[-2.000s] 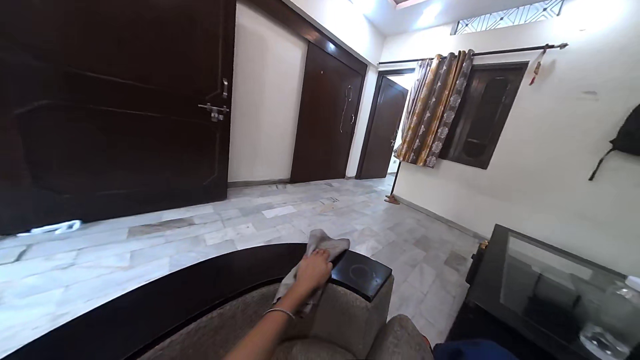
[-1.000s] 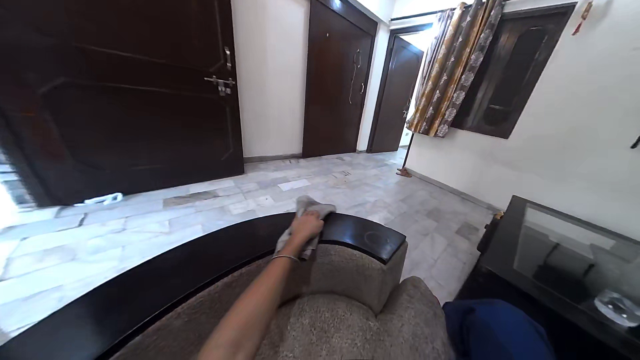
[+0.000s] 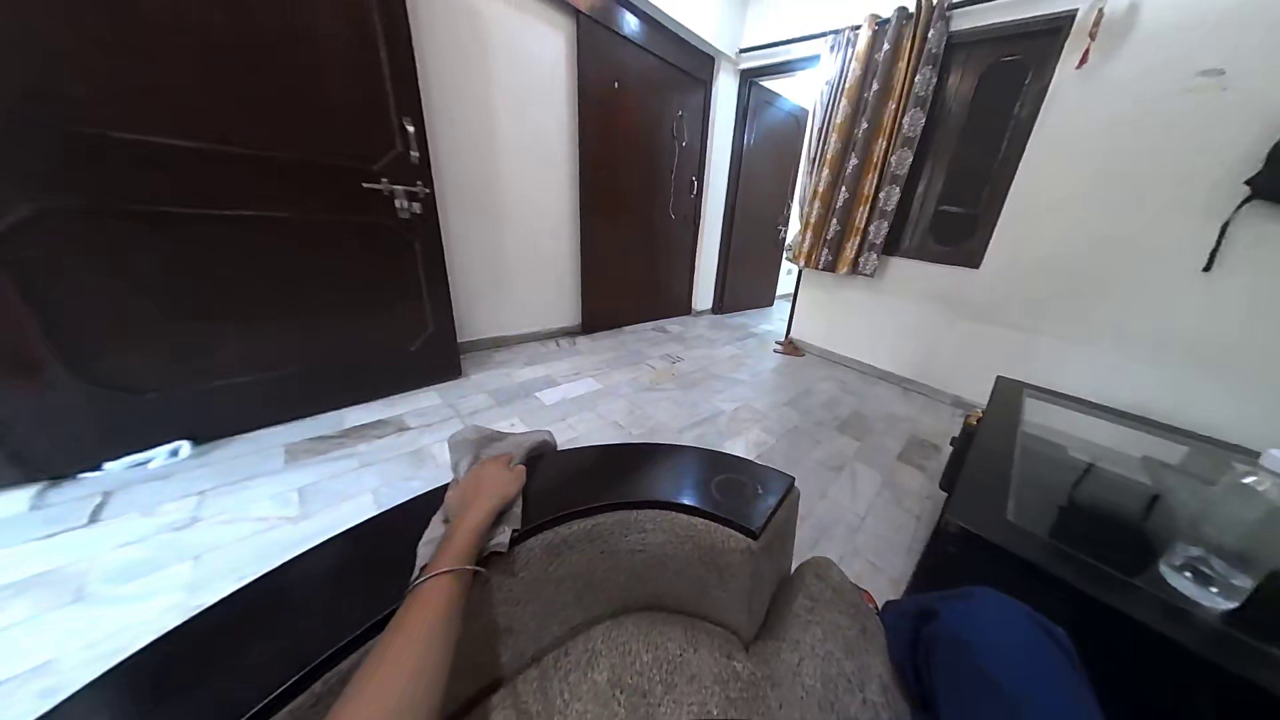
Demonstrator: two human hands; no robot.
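Observation:
My left hand [image 3: 487, 492] is closed on a crumpled grey cloth [image 3: 490, 444], which lies pressed on the glossy dark top [image 3: 640, 470] of a curved sofa armrest. Part of the cloth hangs over the armrest's inner edge beside my wrist, where a thin bracelet shows. To the right of the hand, a faint ring-shaped mark is visible near the armrest's squared end. Below the dark top is the sofa's brown-grey fabric [image 3: 640, 560]. My right hand is out of view.
At the right stands a dark glass-topped table [image 3: 1110, 400] with a clear plastic bottle [image 3: 1215, 540]. Blue fabric [image 3: 990, 650] shows near its lower edge. Past the armrest are a tiled floor [image 3: 700, 390], dark doors [image 3: 640, 180] and a patterned curtain [image 3: 870, 150].
My left hand has moved left along the armrest with the cloth, away from the squared end where it was two seconds ago. The view has shifted too.

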